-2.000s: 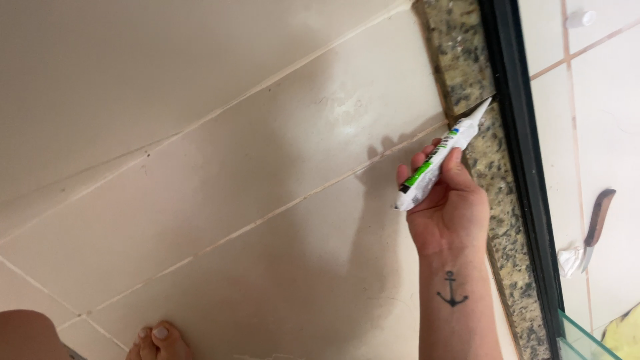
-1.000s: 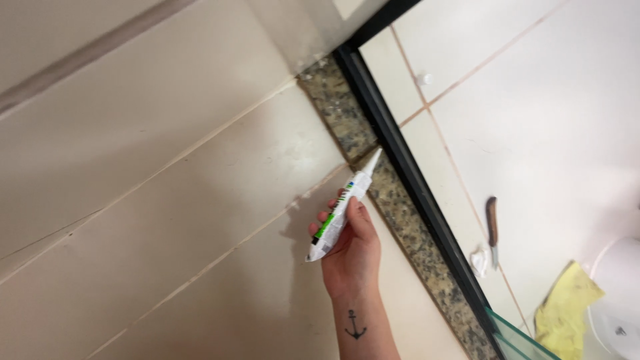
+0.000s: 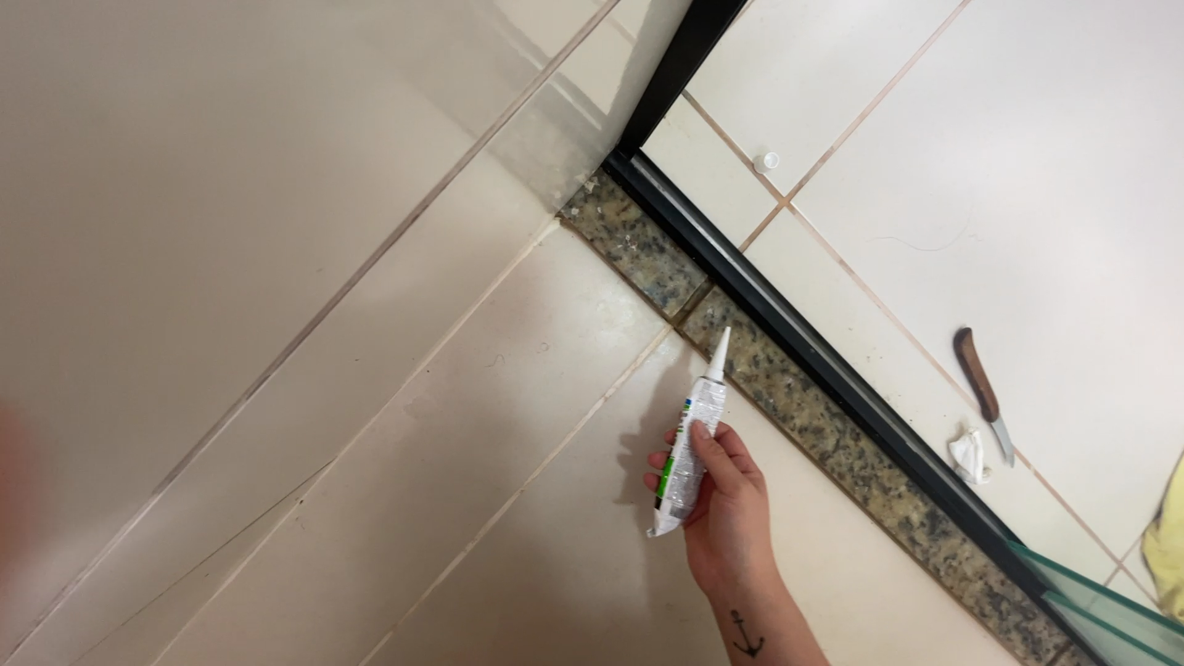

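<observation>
My right hand (image 3: 726, 495), with an anchor tattoo on the wrist, holds a white and green sealant tube (image 3: 684, 462). Its tapered white nozzle (image 3: 721, 353) points up over the speckled granite threshold (image 3: 814, 416), near a joint between two granite pieces. Whether the tip touches the stone I cannot tell. A black metal door track (image 3: 795, 342) runs along the threshold's far side. A blurred skin-toned patch shows at the left edge; my left hand cannot be made out.
Beyond the track, a wooden-handled knife (image 3: 978, 375) lies on white tiles beside a crumpled white scrap (image 3: 968, 455). A small white cap (image 3: 766, 163) sits farther up. Glass panels (image 3: 1101, 592) stand at lower right, near a yellow cloth (image 3: 1167, 546). A tiled wall meets the threshold's upper end.
The view has shifted, showing more of the threshold's corner. My right hand still holds the tube, whose nozzle now lies over the granite, farther from the black track than before.
</observation>
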